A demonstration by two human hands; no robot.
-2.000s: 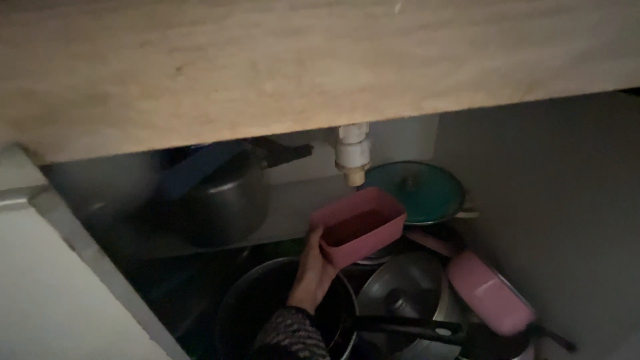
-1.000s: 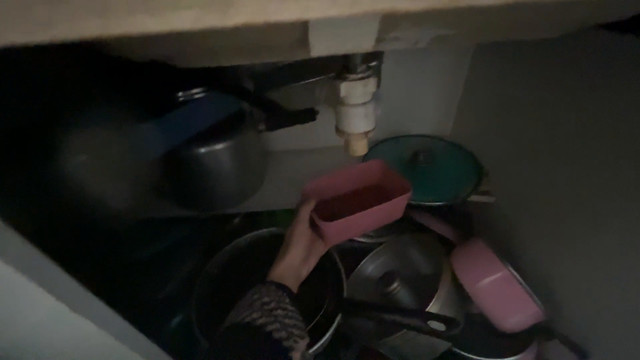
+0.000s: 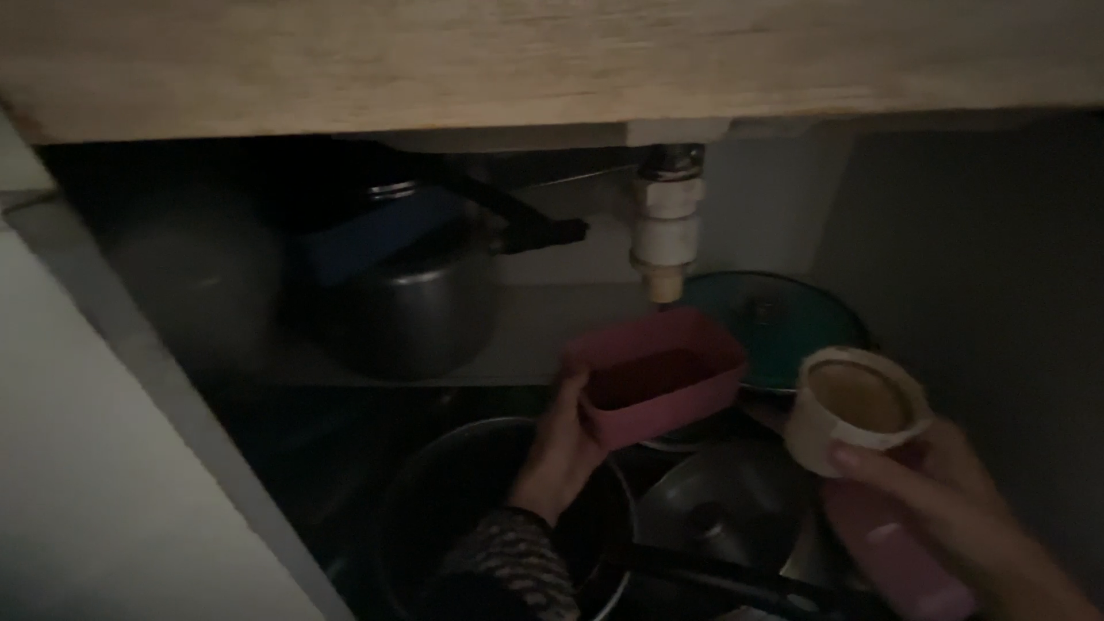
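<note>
My left hand [image 3: 565, 448] grips the near left end of a pink rectangular container [image 3: 664, 414], its open top facing up, below a white pipe fitting [image 3: 666, 233]. At the right, my right hand [image 3: 923, 483] is closed around a pale round cup-like container [image 3: 815, 423] with a brownish inside. The two containers are apart. Behind them lies a green round lid [image 3: 776, 328] with a dark rim and knob. Under my right hand is a pink pan or dish [image 3: 897, 552], partly hidden. The light is dim and details are soft.
A dark metal pot [image 3: 414, 319] with a long black handle and a blue item on it stands at the back left. Below my hands lie a large pan [image 3: 483, 427] and a metal lid [image 3: 733, 500]. A wooden edge [image 3: 552, 69] crosses above; a white door [image 3: 112, 431] is left.
My right hand has come into view from the right, holding the pale round container. My left hand still holds the pink container near the pipe fitting.
</note>
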